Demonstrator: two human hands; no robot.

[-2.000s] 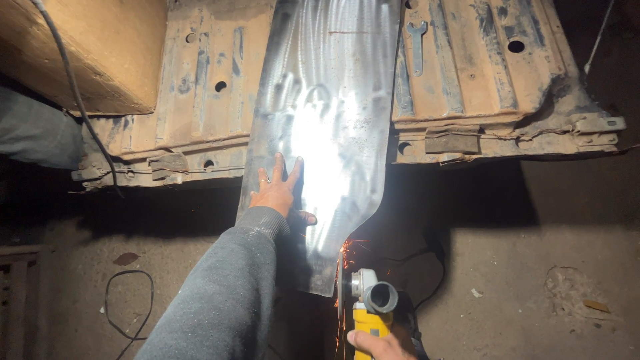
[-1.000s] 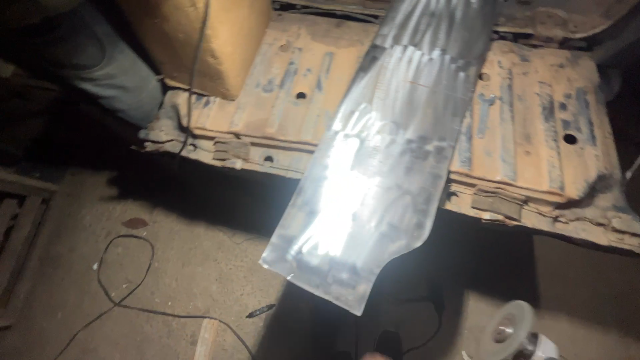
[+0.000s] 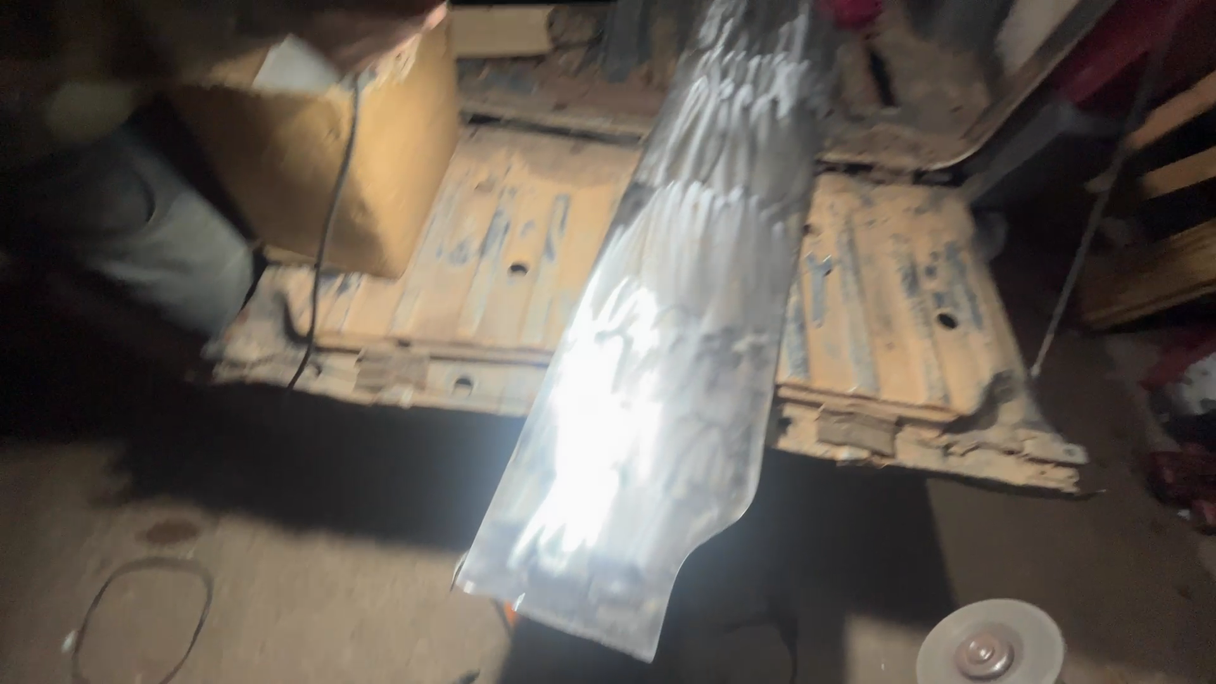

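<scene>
A long shiny sheet-metal piece (image 3: 665, 380) lies slanted across a rusty ribbed metal panel (image 3: 589, 218). Its near end, with a curved notch on the right side, juts out past the panel's front edge. At the bottom right, the disc of an angle grinder (image 3: 988, 654) faces up; the tool's body is outside the frame. Neither my left hand nor my right hand can be made out, so what each holds is hidden. A small orange spot shows below the sheet's near edge, too blurred to name. A wrench (image 3: 819, 285) rests on the panel, right of the sheet.
A tan block-like object (image 3: 380, 180) stands on the panel's left, with a dark cable (image 3: 332, 228) hanging over it. Another person's grey-clad leg (image 3: 161, 228) is beside it. A looped cord (image 3: 142, 608) lies on the floor. Wooden slats (image 3: 1159, 275) are at the far right.
My left hand has come off the sheet and out of view. Sparks seen earlier at the notch are gone. The grinder is now away from the sheet, to the right. The view has shifted.
</scene>
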